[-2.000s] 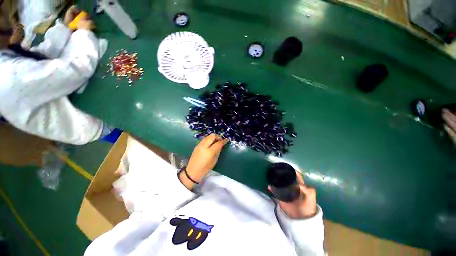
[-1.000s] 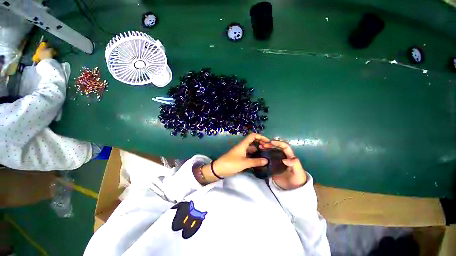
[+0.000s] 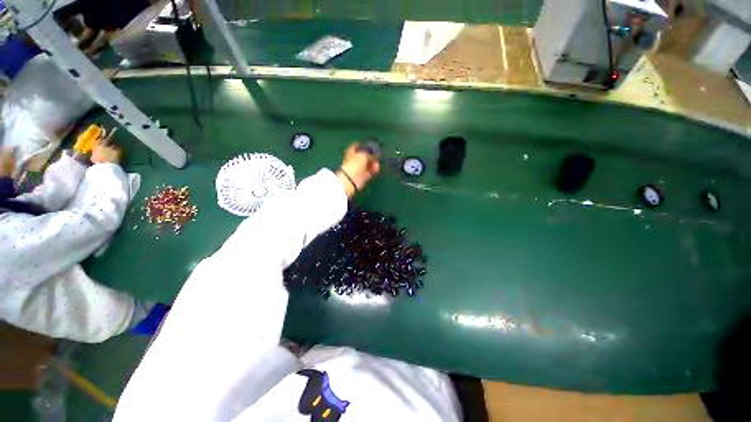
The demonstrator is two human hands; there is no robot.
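My left hand (image 3: 359, 169) is stretched out over the green bench, beyond the heap. Its fingers are round a dark round part (image 3: 372, 148), likely a black housing, small and partly hidden by the fingers. The heap of small glossy black fittings (image 3: 370, 255) lies nearer to me, its left part covered by my sleeve. A black disc with a white face (image 3: 412, 166) and a black cylindrical housing (image 3: 451, 157) stand just right of the hand. My right hand is not in the picture.
A white fan (image 3: 254, 183) lies left of my forearm. Another disc (image 3: 302, 142) is behind it. A second black housing (image 3: 575, 173) and more discs (image 3: 650, 195) are at right. A neighbour's hand (image 3: 105, 152) is by a yellow-orange tool (image 3: 89, 138), near a red-gold heap (image 3: 170, 207).
My left hand has moved from near my lap to the far side of the heap with the dark part. My right hand has left the picture. The view has tilted up.
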